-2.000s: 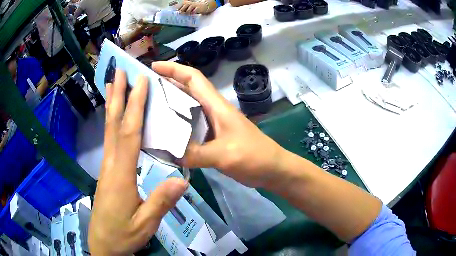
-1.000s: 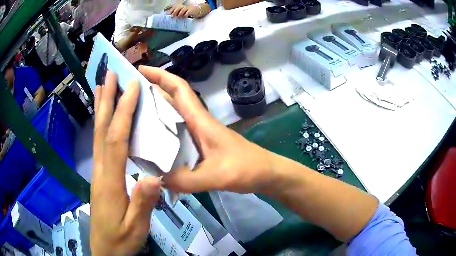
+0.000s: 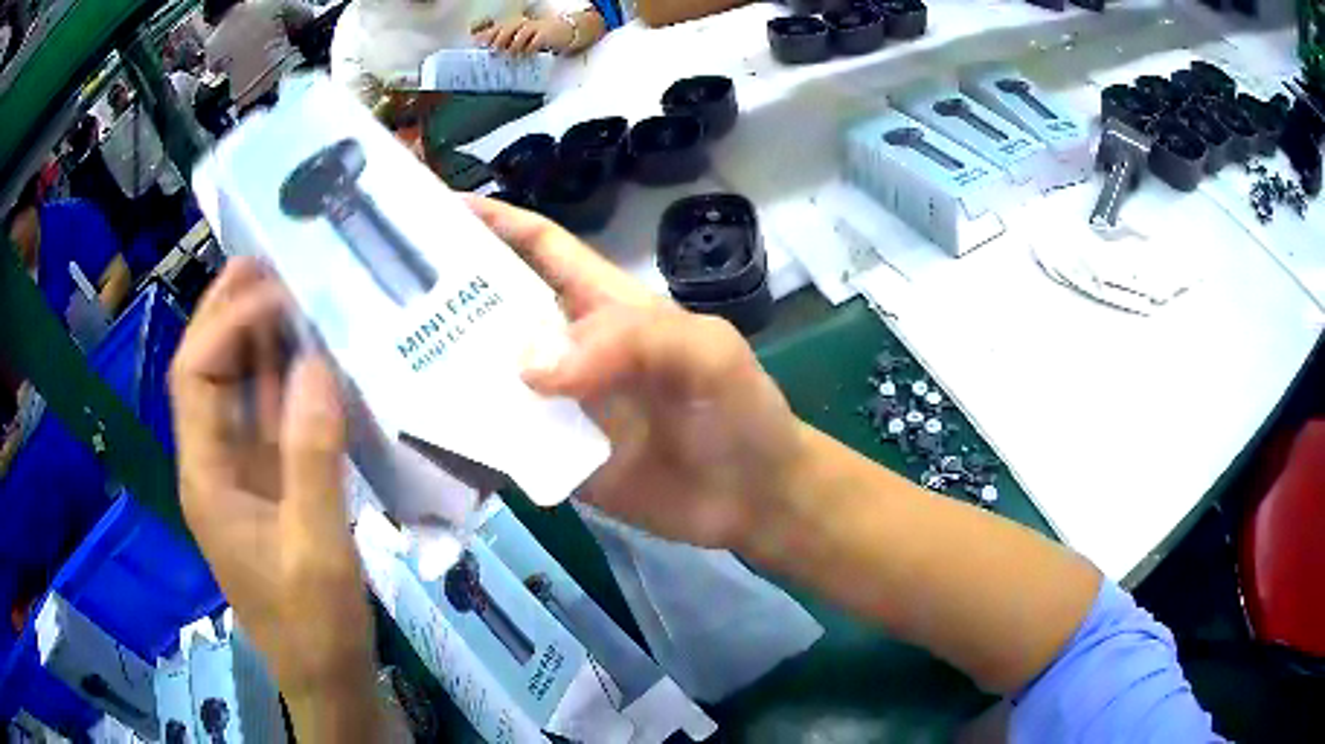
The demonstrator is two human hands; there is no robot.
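A pale blue and white retail carton (image 3: 392, 276) with a fan picture and "MINI FAN" is held up in front of me, its print towards me. White flaps stand out at its lower end. My right hand (image 3: 654, 393) grips its right side, thumb on the printed face. My left hand (image 3: 269, 451) is at its left side, slightly blurred, the fingers partly behind the carton; its hold is partly hidden. Below lie flat printed carton blanks (image 3: 538, 654) and a translucent bag (image 3: 712, 596) on the green mat (image 3: 814, 393).
Black cups (image 3: 712, 247) stand beyond my right hand. Small dark parts (image 3: 930, 429) lie on the mat. Three cartons (image 3: 930, 182), more cups and a grey fan (image 3: 1119, 175) are at right. A person's hand (image 3: 526, 35) is opposite. Cartons and a blue bin (image 3: 131, 581) are at left.
The carton has turned so that its printed face shows. My left fingers have moved from its face to its left side, and my right thumb now lies on the face.
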